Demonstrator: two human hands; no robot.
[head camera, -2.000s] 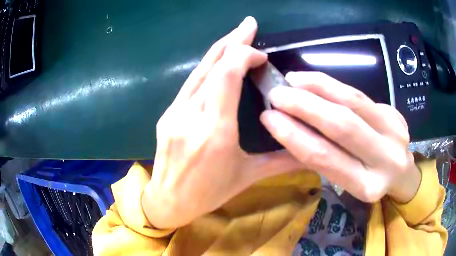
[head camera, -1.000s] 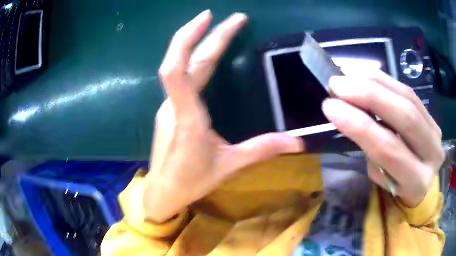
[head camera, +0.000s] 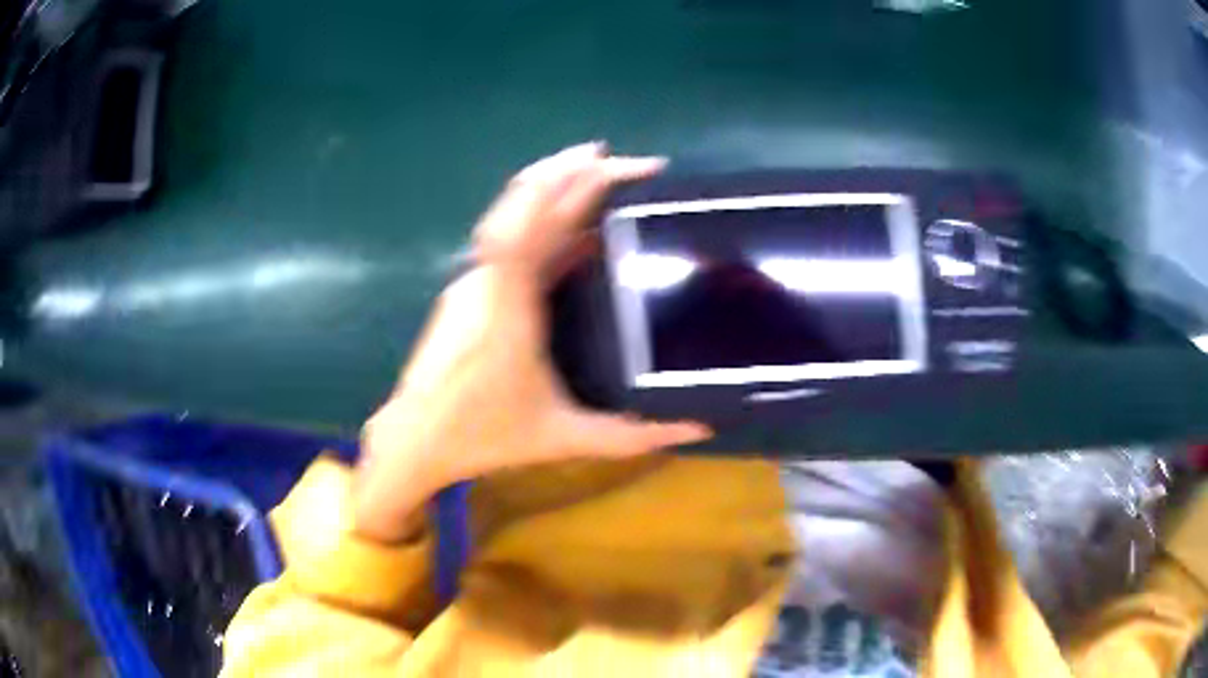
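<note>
The black video player (head camera: 974,338) lies on the dark green bench, its screen (head camera: 768,298) dark and glossy inside a bright silver-white outline. The round dial and small keys are at its right end. My left hand (head camera: 510,344) grips the player's left end, fingers at the top edge and thumb at the bottom edge. My right hand is not in view; only its yellow sleeve (head camera: 1126,636) shows at the lower right. The picture is blurred.
Another black unit (head camera: 122,126) stands at the upper left. A blue crate (head camera: 172,477) is at the lower left below the bench edge. A dark cord (head camera: 1100,285) lies right of the player. Crinkled clear plastic (head camera: 1080,510) is at the lower right.
My right hand, with the greyish strip in its fingers, has left the picture toward the lower right. My left hand has closed on the player's left end. The view has shifted.
</note>
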